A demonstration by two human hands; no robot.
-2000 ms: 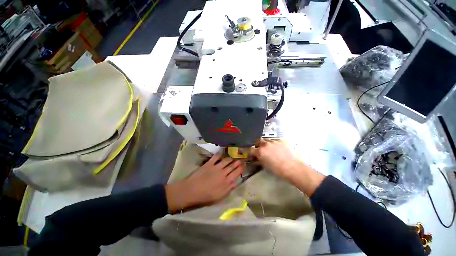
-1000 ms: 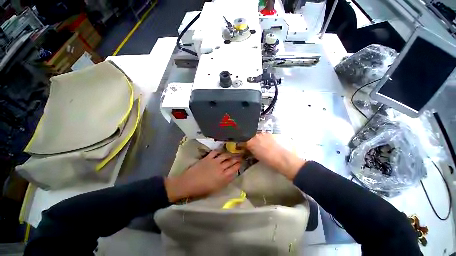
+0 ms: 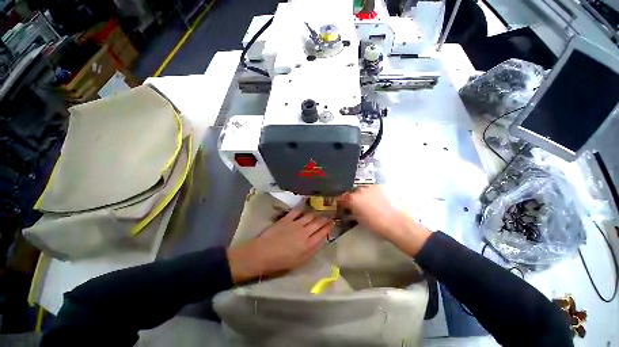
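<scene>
A beige bag body with a yellow binding end lies open under the sewing machine head. A small yellow work clamp shows just below the head. My left hand lies flat on the cloth, its fingertips just left of and below the clamp. My right hand is at the clamp's right side, fingers bent down at the cloth. Its fingertips are partly hidden, so I cannot tell what they pinch. A small dark piece lies between the hands.
Folded beige bag pieces with yellow edges lie on the left table. At right are an open clear plastic bag of dark fittings, a greyer bag behind it, a control screen, thin black cables and brown-and-gold pieces.
Both hands stay at the clamp, with only slight shifts of the fingers. The bag's yellow binding end sits slightly further right. The view has shifted a little.
</scene>
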